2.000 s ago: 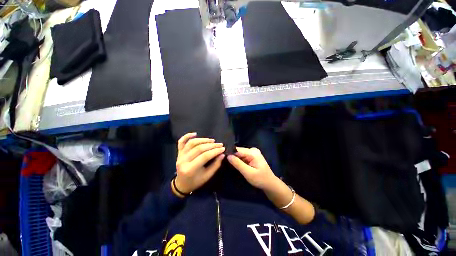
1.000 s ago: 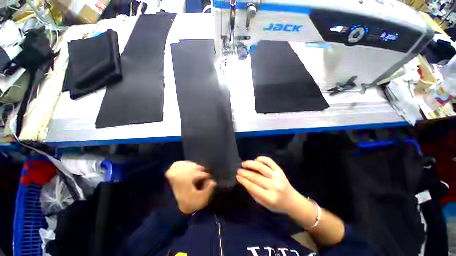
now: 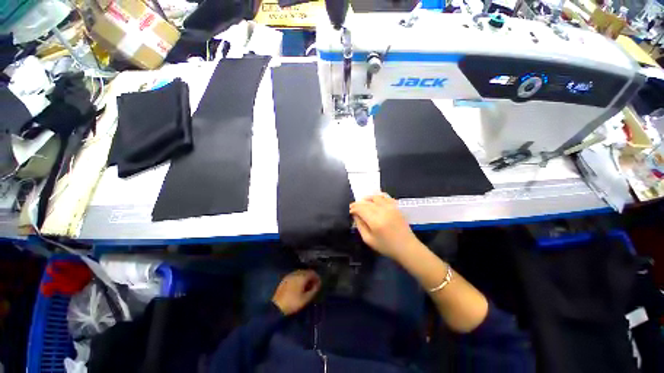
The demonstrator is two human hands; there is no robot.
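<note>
A long black fabric panel lies on the white table left of the needle area and hangs over the front edge. My right hand is at its right edge near the table front, fingers together on the fabric edge. My left hand is lower, in front of the table by the lap, fingers curled; dark cloth around it hides whether it holds the panel's lower end. The presser foot and needle are above and right of the panel.
Left black panels and a folded black fabric lie at left. Another black panel pile lies under the sewing machine. A small dark tool is at right. Blue crate stands lower left.
The view has tilted up, showing more of the machine. My right hand has moved up the panel's right edge to the table front. My left hand has come away from it and stays low.
</note>
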